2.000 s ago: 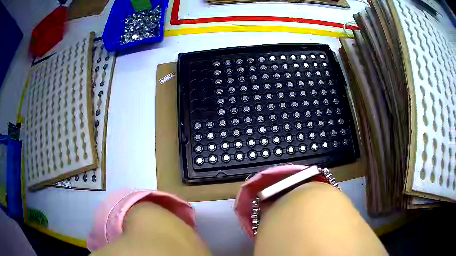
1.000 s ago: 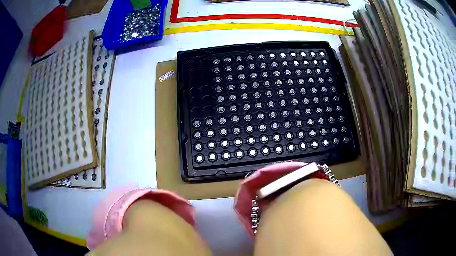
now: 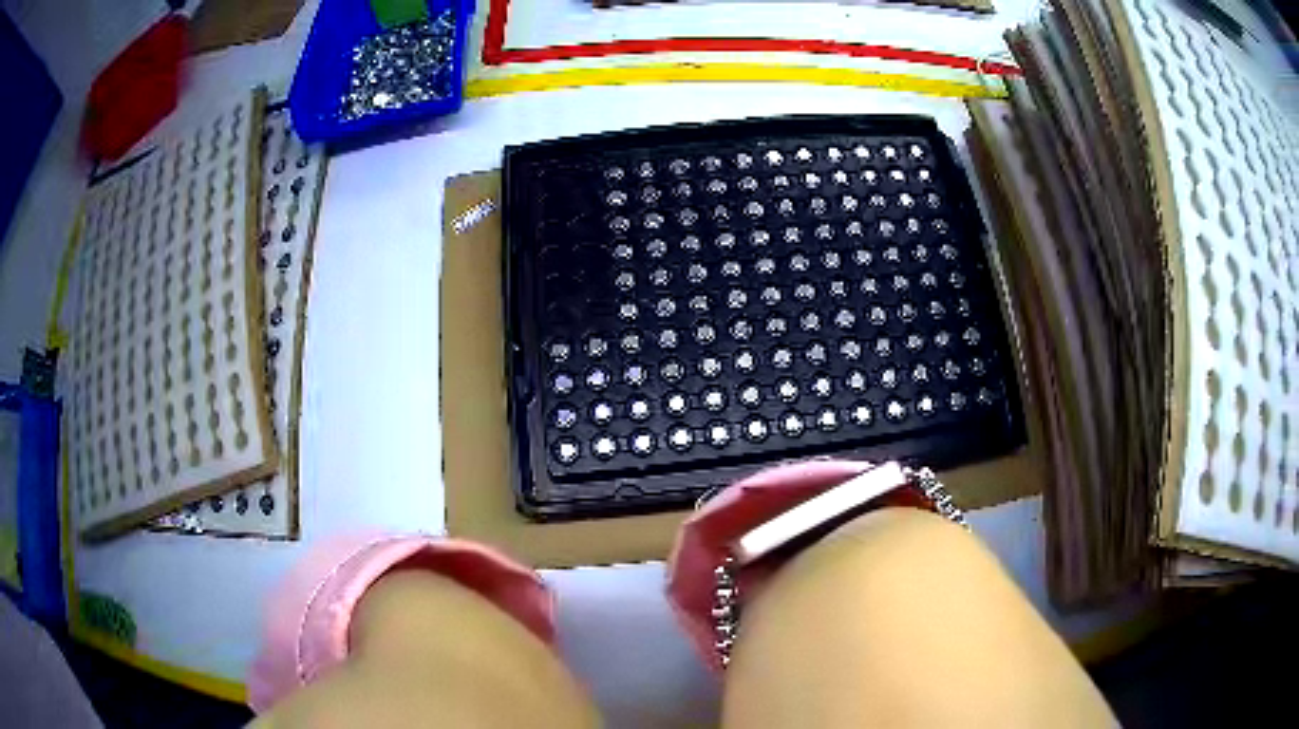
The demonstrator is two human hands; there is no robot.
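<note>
A black blister tray (image 3: 527,313) lies on a brown cardboard sheet (image 3: 470,370) in front of me. Small round silver parts (image 3: 771,294) sit in most of its pockets; the pockets at its upper left look empty. My left hand (image 3: 321,605) shows only as pink material around the end of the bare forearm, below the tray's lower left. My right hand (image 3: 701,553) shows as similar pink material at the tray's lower edge, with a white bar and silver chain around the wrist. The fingers of both hands are hidden, so their grip cannot be told.
A foam tray (image 3: 168,321) lies at left on another tray with dark dots (image 3: 285,235). A blue bin (image 3: 316,107) of silver parts and a red item (image 3: 136,93) are at the back left. A thick foam tray stack (image 3: 1104,285) stands at right. Red and yellow tape crosses the back.
</note>
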